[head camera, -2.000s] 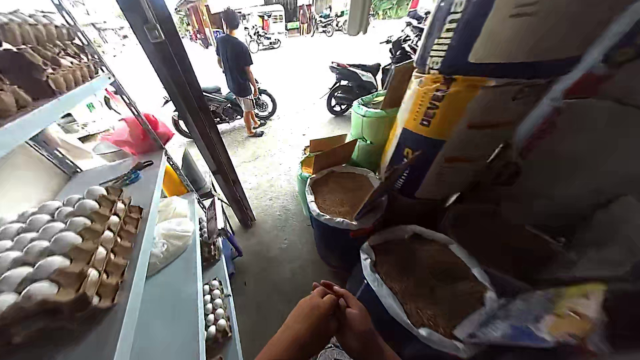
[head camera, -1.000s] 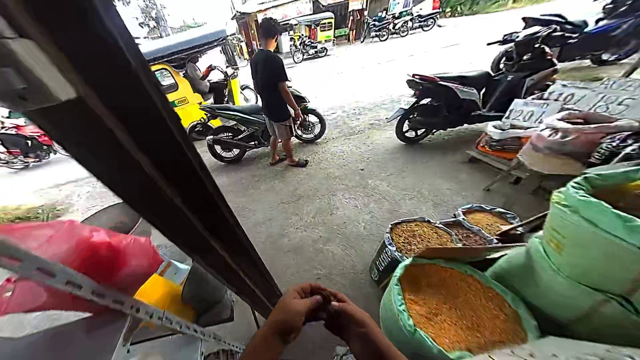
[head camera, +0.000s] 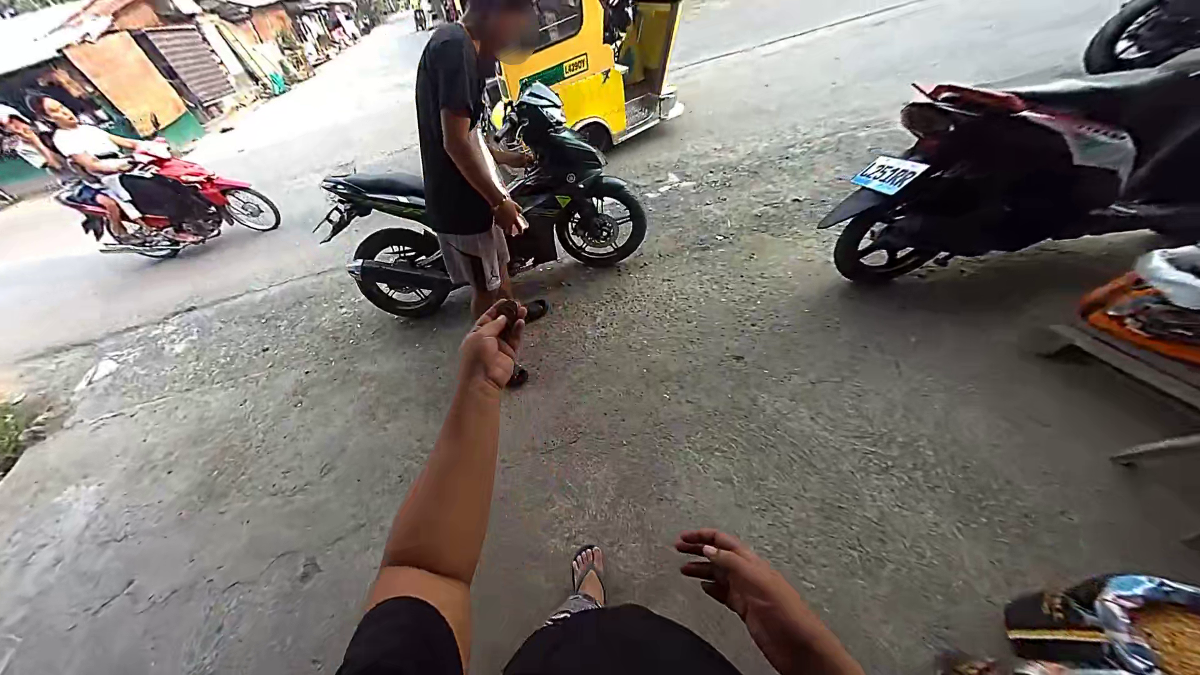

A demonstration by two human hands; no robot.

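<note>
My left hand [head camera: 493,345] is stretched forward at the centre, its fingertips closed on a small dark round object [head camera: 507,309], possibly a coin. Just beyond it stands a person in a black shirt [head camera: 455,131] and light shorts, beside a parked dark motorcycle [head camera: 553,187]; how far my hand is from them is hard to tell. Lower right, my right hand [head camera: 736,581] hangs over the concrete with its fingers apart and nothing in it. One of my feet, in a flip-flop [head camera: 589,574], shows below between the hands.
A yellow tricycle cab [head camera: 586,75] is beyond the motorcycle. At left, people ride a red motorcycle [head camera: 178,202] on the road. A parked scooter [head camera: 994,178] stands at right, near a low wooden stand [head camera: 1125,366] with goods. A sack of grain [head camera: 1162,628] sits lower right.
My hands, together in both earlier frames, are now apart, the left reaching forward with the small object. The view has moved out from the shelves and sacks toward the person by the motorcycle.
</note>
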